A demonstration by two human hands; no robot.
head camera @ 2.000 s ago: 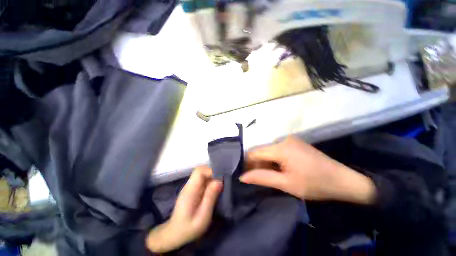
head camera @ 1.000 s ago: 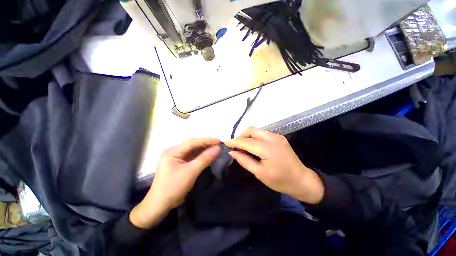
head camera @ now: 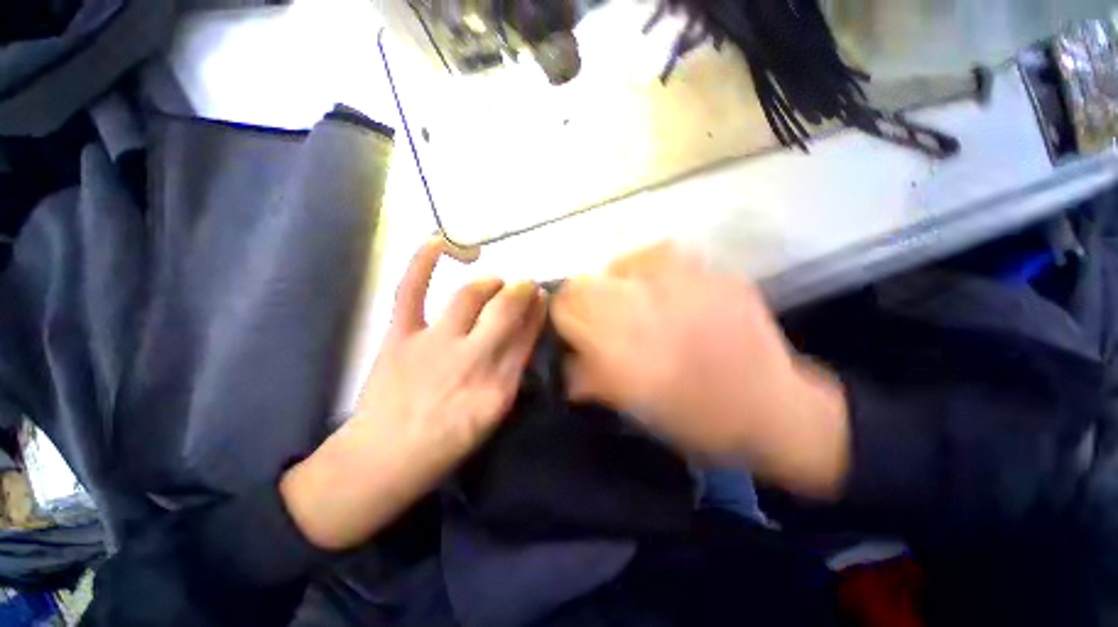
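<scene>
A dark garment point(head camera: 552, 453) lies over my lap, its upper edge pinched between my hands at the front of the white table. My left hand point(head camera: 448, 367) grips this edge with its fingertips, one finger raised toward the corner of the machine bed. My right hand point(head camera: 699, 361), blurred, grips the same edge close beside it. The pinched part is mostly hidden by the fingers. The presser foot area point(head camera: 490, 43) of the sewing machine is at the top edge. Black strips point(head camera: 797, 67) lie in a bunch on the bed.
A large dark grey garment panel point(head camera: 264, 257) drapes over the table at left. A looped dark tool, possibly thread snips point(head camera: 913, 132), lies right of the strips. The table's front edge point(head camera: 944, 233) runs up to the right. A shiny packet point(head camera: 1089, 74) is at the upper right.
Both hands have moved up onto the table's front edge with the garment edge. The thin strip end that stuck up between them no longer shows. The view has shifted, cutting off more of the machine.
</scene>
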